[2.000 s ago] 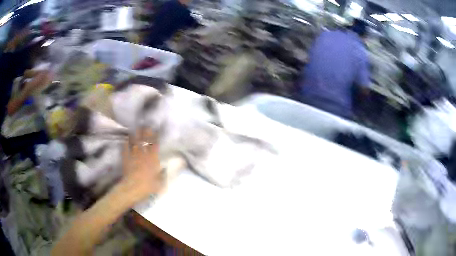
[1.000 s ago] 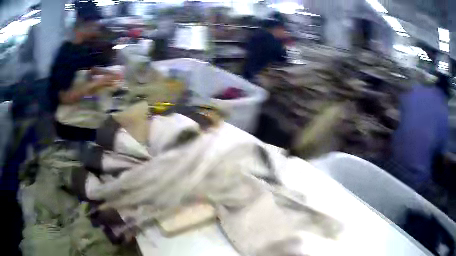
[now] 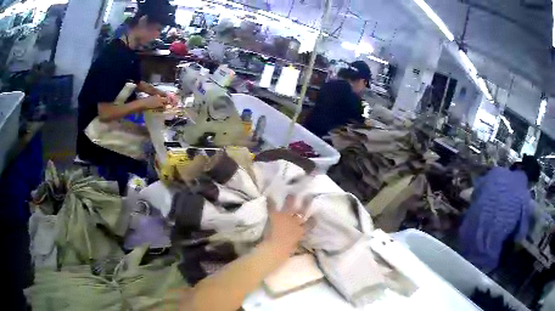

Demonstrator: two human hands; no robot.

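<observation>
My left hand (image 3: 289,225) reaches from the bottom edge onto a heap of off-white garment pieces (image 3: 347,240) with dark brown bands (image 3: 185,209). Its blurred fingers look apart and rest on the cloth; I see no clear grip. The heap lies on the corner of a white table (image 3: 420,282), and some pieces hang over its left side. A stack of small beige cut pieces (image 3: 295,274) lies beside my wrist. My right hand is not in view.
Olive-green bundles (image 3: 88,215) are heaped left of the table. White tubs stand behind (image 3: 325,159) and right (image 3: 420,240). A person (image 3: 112,91) works at a sewing machine (image 3: 210,109). Two more people and brown cloth heaps (image 3: 395,164) are behind.
The view has swung left, so the heap, tubs and people sit further right. My left hand, on the cloth two seconds ago and not visible one second ago, is on the heap again.
</observation>
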